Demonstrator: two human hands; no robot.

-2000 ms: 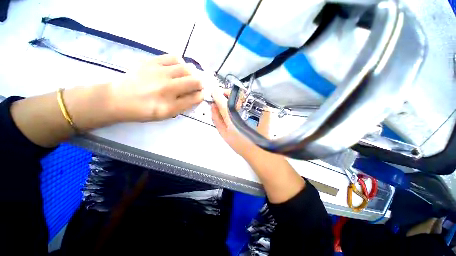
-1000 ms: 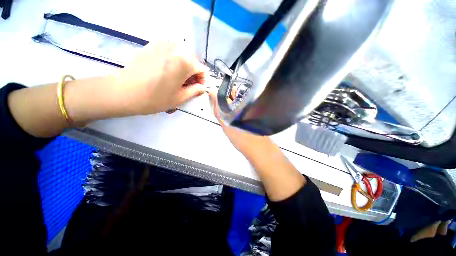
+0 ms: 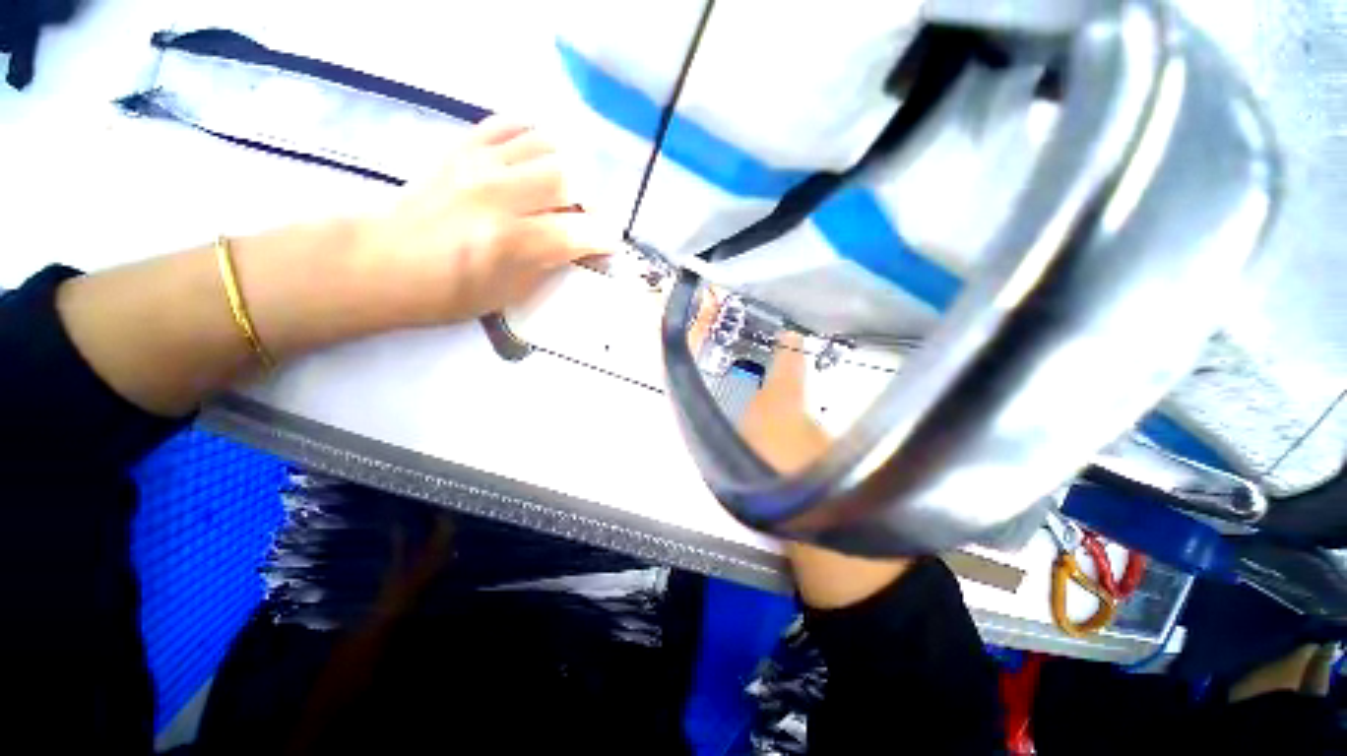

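Note:
The fabric strip point(image 3: 318, 133), white with dark edges and two small tails at its left end, lies on the white table and runs under my left hand. My left hand point(image 3: 495, 222) has its fingers closed on the strip just left of the needle area. A short dark curved end point(image 3: 505, 337) shows below that hand. My right hand point(image 3: 783, 414) is at the presser foot area point(image 3: 734, 328), largely hidden behind a shiny rounded machine part point(image 3: 1019, 340); its fingertips and what they hold cannot be made out. The white machine head point(image 3: 768, 104) has a blue stripe.
Snips point(image 3: 1086, 583) with red and orange handles lie at the table's right. The edge ruler point(image 3: 488, 496) runs along the front edge. A blue crate point(image 3: 207, 547) and a bundle of cut pieces point(image 3: 443, 569) are below. Part of a person's hand point(image 3: 1282, 674) shows at lower right.
The view has shifted, and the presser foot area shows again beside the shiny part. My right hand is further right, more hidden. A dark curved end has come out below my left hand.

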